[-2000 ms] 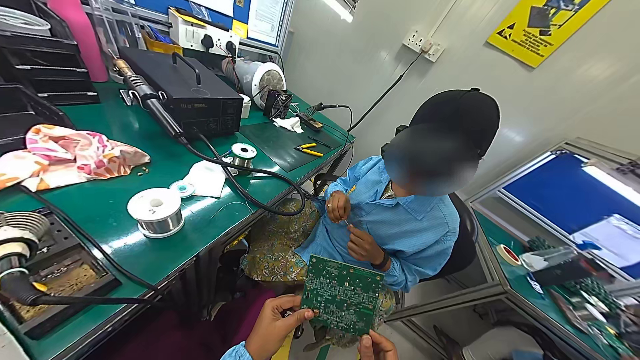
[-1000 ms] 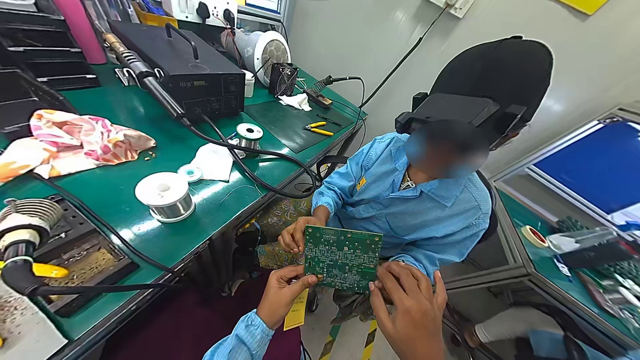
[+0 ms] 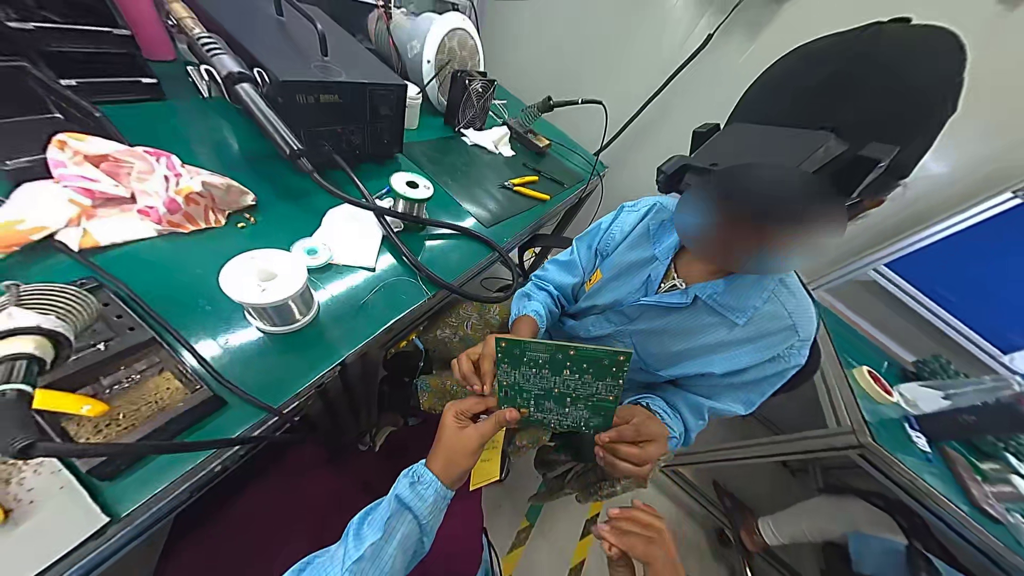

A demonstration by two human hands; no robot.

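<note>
A green printed circuit board [image 3: 560, 386] is held up between me and a seated co-worker in a blue coat. My left hand [image 3: 466, 436] grips its lower left edge, thumb on the face towards me. Both of the co-worker's hands are on the board too, one at its left edge and one at its lower right corner. Below and to the right of the board, my right hand [image 3: 640, 534] is off it, with fingers partly curled; nothing shows in it. A yellow tag [image 3: 487, 462] with writing hangs just below my left hand.
On the green bench stand a large solder spool [image 3: 270, 290], a smaller spool [image 3: 410, 196], a black soldering station [image 3: 320, 88], yellow-handled cutters [image 3: 528, 187] and a patterned cloth [image 3: 128, 196]. A soldering iron rests in a holder [image 3: 132, 392] at left. A black cable loops over the bench edge.
My right hand has let go of the board's right side and moved down. The co-worker's hands, apart from the board two seconds ago, now hold it. The co-worker appears closer.
</note>
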